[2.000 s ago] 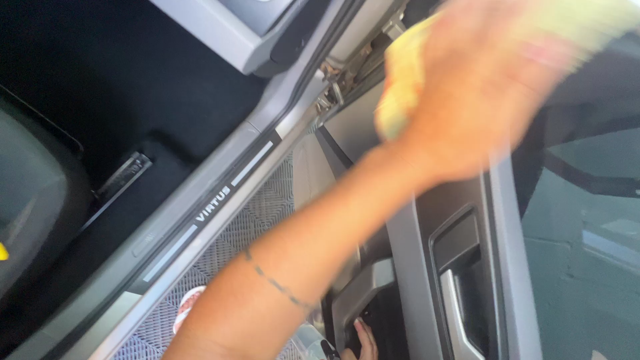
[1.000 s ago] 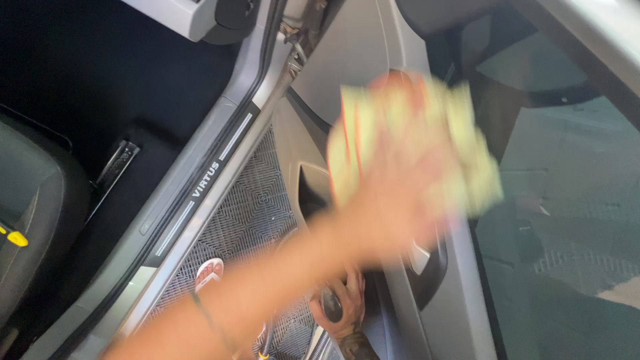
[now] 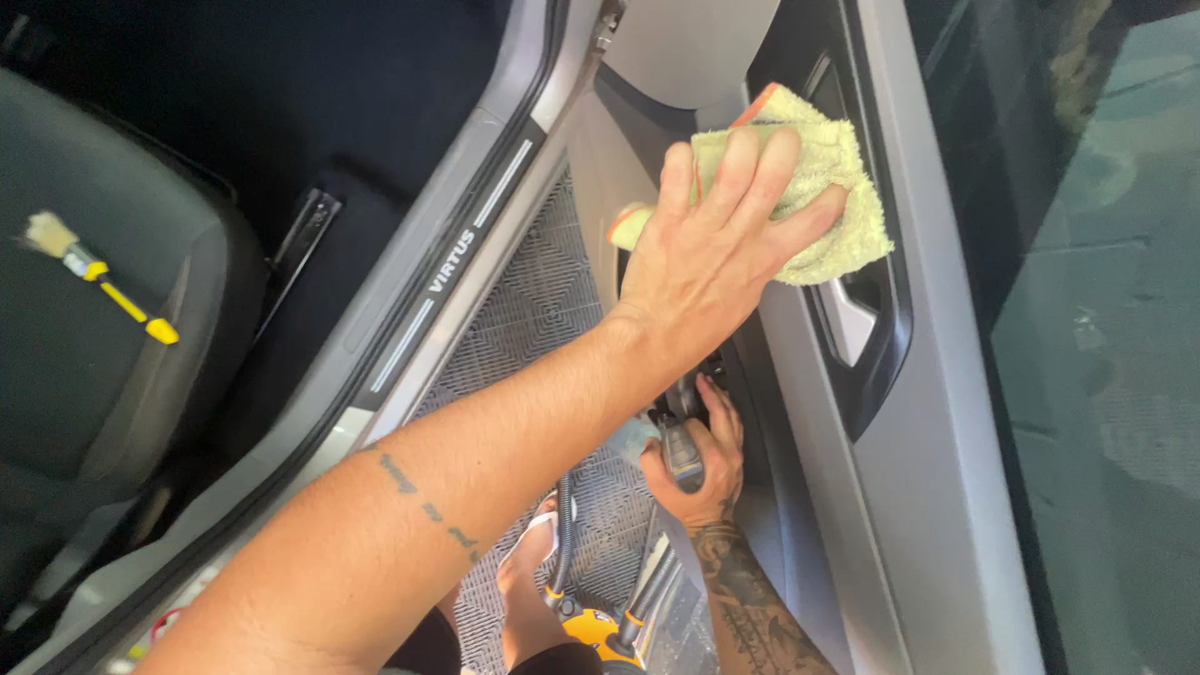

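My left hand [image 3: 717, 230] presses a folded yellow microfibre cloth [image 3: 834, 202] with orange edging against the inner car door panel [image 3: 900, 375], over the black trim around the door handle [image 3: 848, 323]. Its fingers are spread on the cloth, and part of the cloth bunches out beyond them. Lower down, beside the door's lower pocket, my right hand [image 3: 708, 459] is closed around a dark, grey-ended handheld tool [image 3: 682, 450]. The tool's far end is partly hidden, so its kind cannot be told.
A yellow-handled detailing brush [image 3: 112, 291] lies on the dark seat [image 3: 84, 375] at left. The door sill [image 3: 455, 258] runs diagonally beside a patterned floor mat [image 3: 534, 319]. A black corrugated hose [image 3: 563, 534] and a yellow machine [image 3: 595, 628] are below. Window glass [image 3: 1106, 328] is at right.
My left hand and the cloth, blurred by motion in both earlier frames, now show sharply over the handle trim. The view has shifted, bringing the whole brush into sight.
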